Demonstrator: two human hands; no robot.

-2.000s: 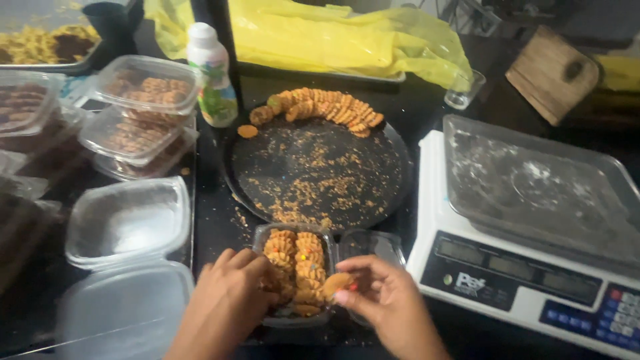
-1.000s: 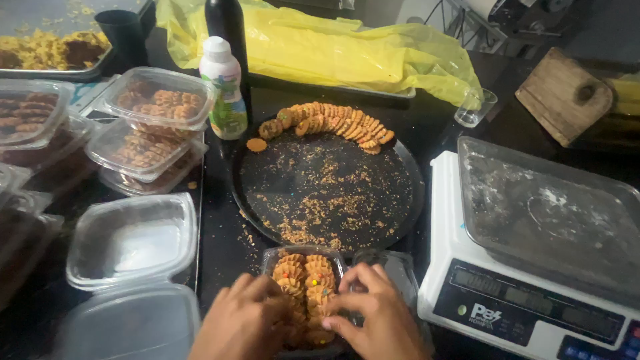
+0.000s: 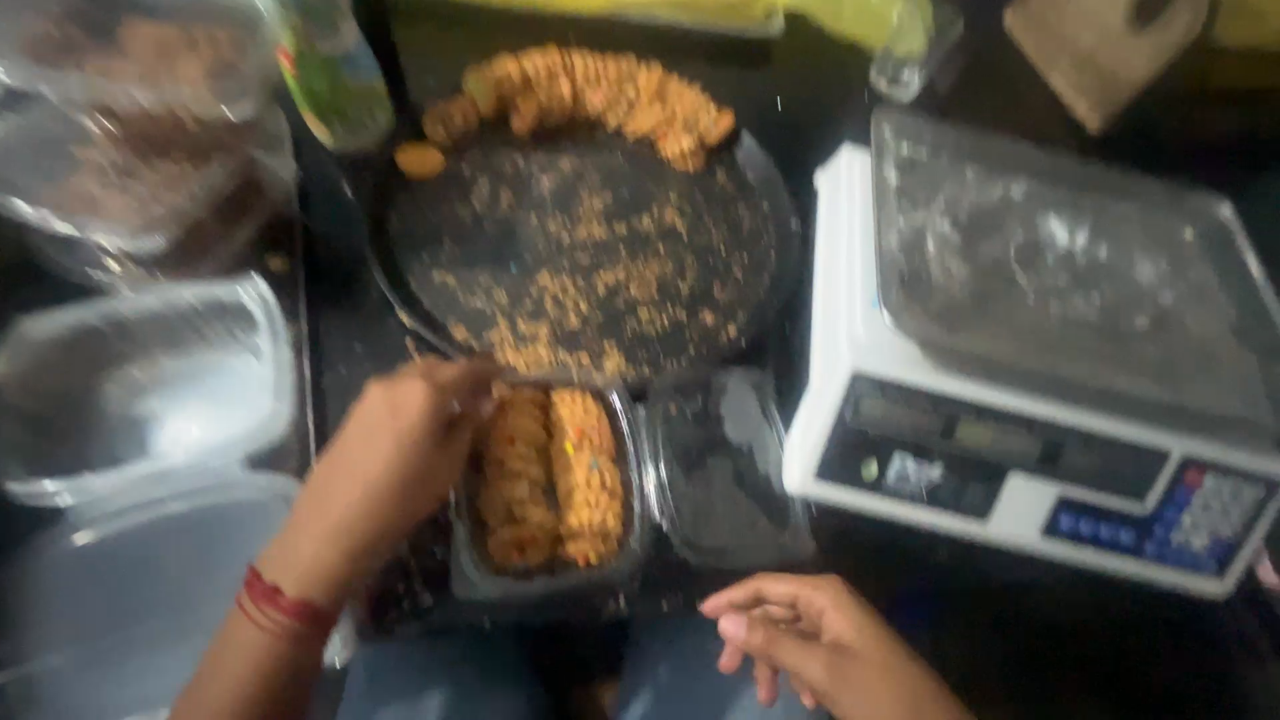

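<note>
Two rows of cookies [image 3: 585, 480] lie in a clear plastic clamshell container [image 3: 640, 500], its lid [image 3: 730, 470] folded out to the right. My left hand [image 3: 415, 430], a red string bracelet at its wrist, is over the container's upper left edge; its fingertips are blurred, and whether they hold anything cannot be told. Below the lid, my right hand [image 3: 785, 640] hangs with bent fingers apart and nothing in it. Beyond the container is a round black tray [image 3: 590, 260] strewn with crumbs, with an arc of overlapping cookies [image 3: 600, 90] along its far edge and a single cookie [image 3: 419, 160] at the left.
A white digital scale [image 3: 840, 330] with a clear tray on top stands at the right. At the left are an open container [image 3: 150, 380] and stacked filled containers [image 3: 150, 130]. A bottle [image 3: 335, 80], a clear cup [image 3: 900, 60] and a wooden block [image 3: 1100, 50] stand farther back.
Both hands were at the cookies in the container. The right hand has moved off it to the lower right; the left is now at its upper left edge. The view has shifted closer.
</note>
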